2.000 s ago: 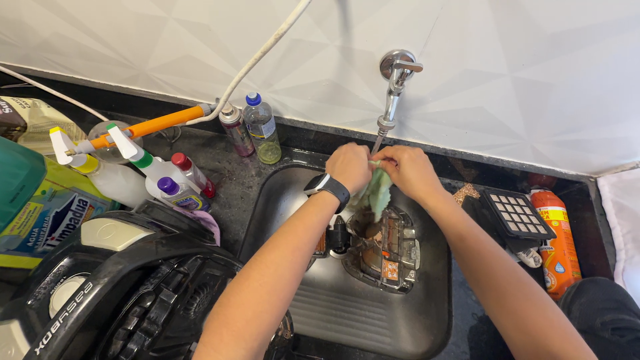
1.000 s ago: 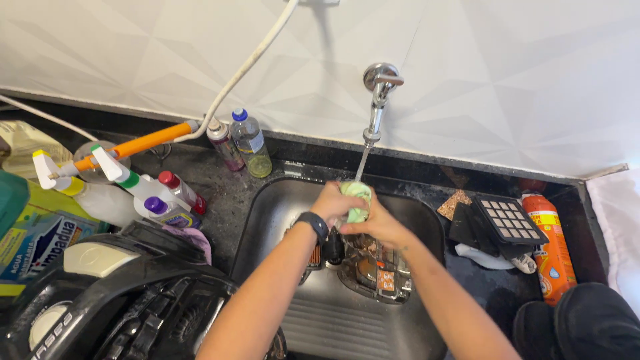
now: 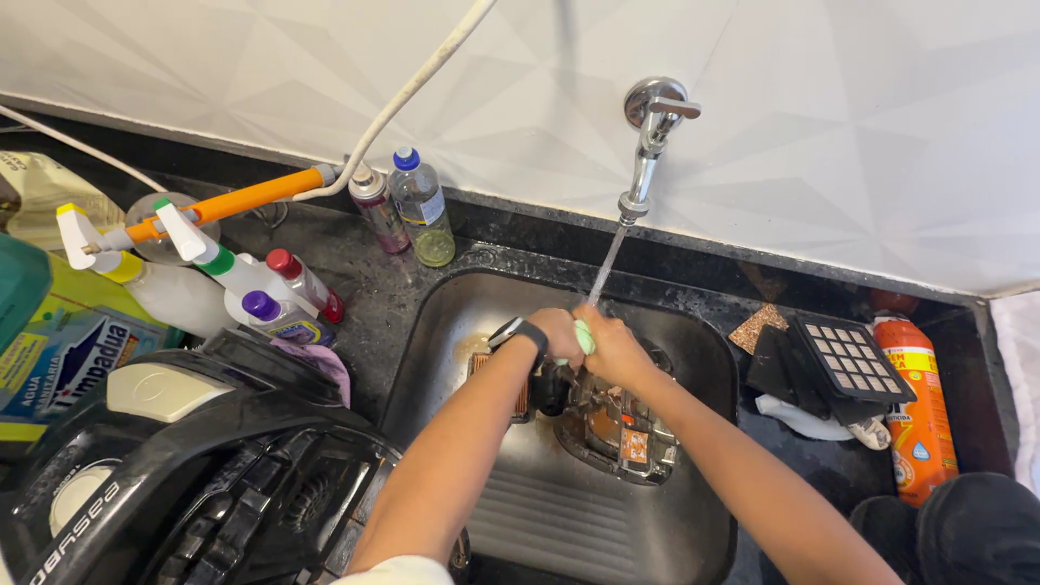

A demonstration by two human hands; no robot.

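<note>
Both my hands grip a light green cloth (image 3: 583,336) over a stainless steel sink (image 3: 552,504), beneath water running from a chrome wall tap (image 3: 643,175). My left hand (image 3: 557,335), below a dark wristwatch, closes on the cloth's left part. My right hand (image 3: 613,349) is closed on its right part, under the stream. Only a little cloth shows between the fists. Below them in the sink lies a transparent vacuum-cleaner dust container (image 3: 626,431), wet and partly hidden by my right hand and forearm. A pleated filter (image 3: 479,374) lies left of it, partly behind my left forearm.
A black vacuum-cleaner body (image 3: 203,455) stands left of the sink. Several spray and cleaning bottles (image 3: 236,276) and an orange tube (image 3: 252,197) are behind it. Right of the sink are a black-framed filter (image 3: 853,357), a brown sponge (image 3: 759,327) and an orange spray can (image 3: 922,414).
The cloth hung loose from my hands at first, then was bunched between them; now it is mostly enclosed in my two fists. The dust container remains in the sink.
</note>
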